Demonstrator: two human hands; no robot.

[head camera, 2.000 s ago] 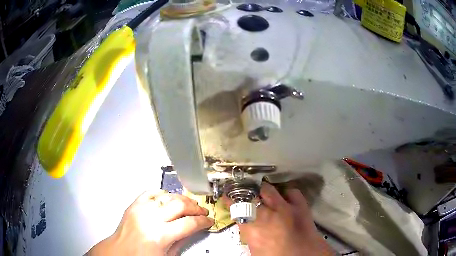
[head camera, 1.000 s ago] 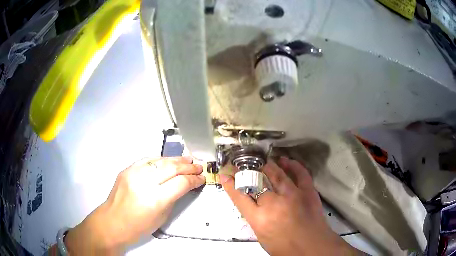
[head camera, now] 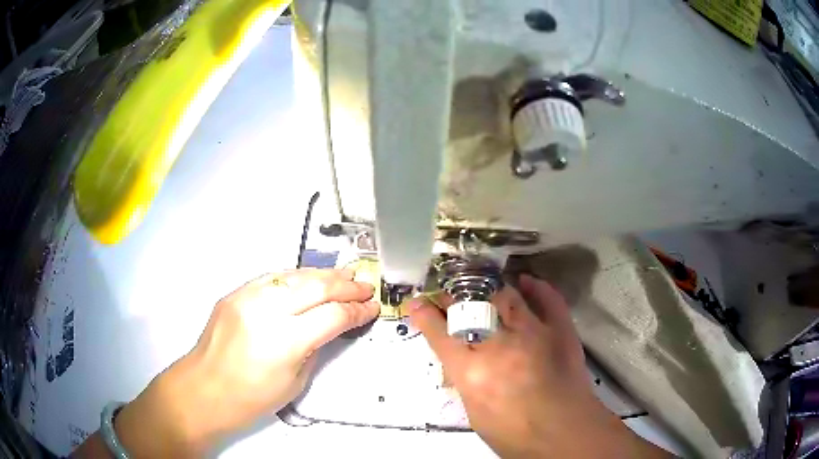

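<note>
A small khaki fabric piece (head camera: 366, 272) lies under the presser foot and needle (head camera: 395, 292), mostly hidden by my fingers and the machine head. My left hand (head camera: 269, 327) presses the piece from the left with its fingertips beside the foot. My right hand (head camera: 516, 359) is on the right of the foot, its thumb and fingertips at the piece's right edge, partly behind the lower white tension dial (head camera: 471, 318). Off-white fabric (head camera: 660, 332) lies bunched to the right of my right hand.
The white machine head (head camera: 409, 134) fills the upper middle, with a second tension dial (head camera: 550, 125). The yellow lamp (head camera: 153, 125) hangs at upper left. Orange-handled snips (head camera: 673, 267) lie at right, partly hidden. A yellow tagged item (head camera: 732, 18) is at upper right.
The view has shifted, with the machine head now lower and further right. Less khaki fabric shows in front of the foot than two seconds ago. Both hands remain beside the foot.
</note>
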